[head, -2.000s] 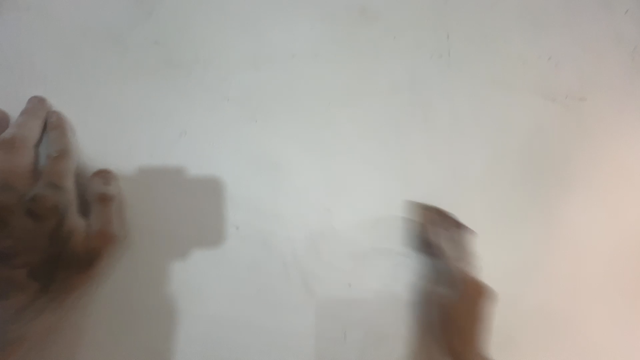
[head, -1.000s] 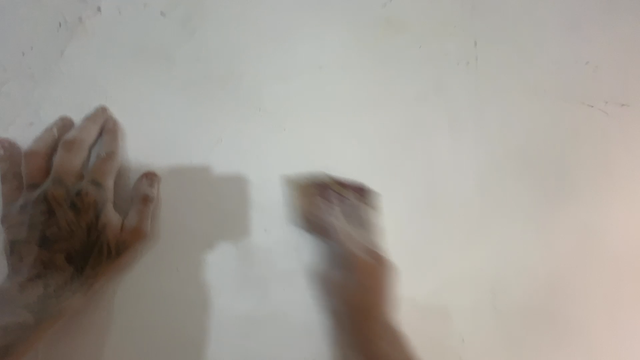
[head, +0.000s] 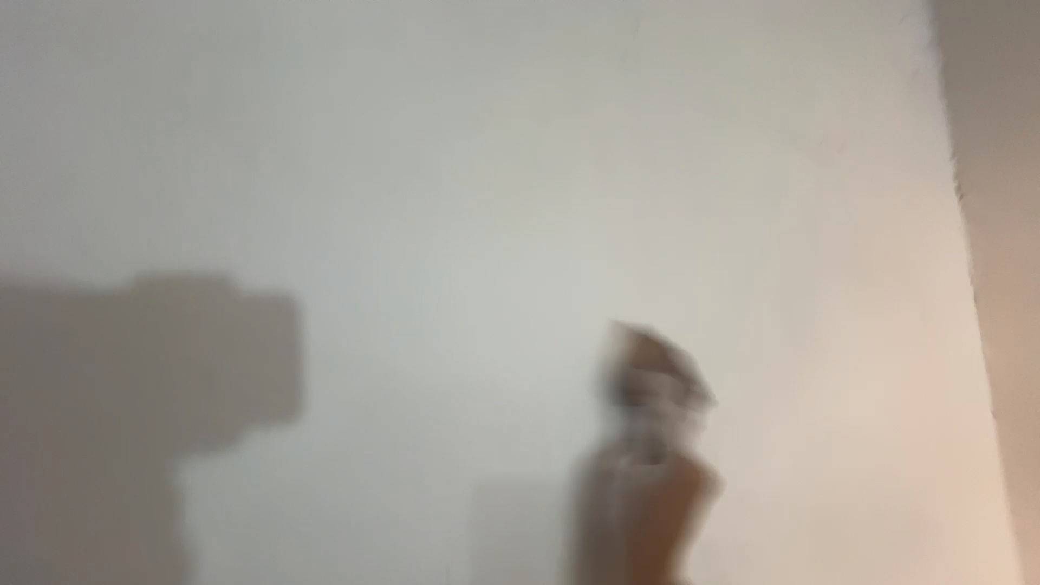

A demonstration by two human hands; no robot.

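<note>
My right hand, blurred by motion and dusted with white, is against a white wall right of the middle of the head view. Its fingers are bent over a thin brownish sheet, perhaps sandpaper, whose edges stick out past the fingertips; the blur hides its exact kind. The forearm comes up from the bottom edge. My left hand is out of view.
A dark shadow of a head with a box-like shape covers the lower left of the wall. On the right, the wall ends at a rough, nearly vertical edge, beyond which lies a brownish surface.
The view has swung to the right, so my left hand, earlier spread flat on the wall at the left, has gone out of sight. The wall's right edge has come into view.
</note>
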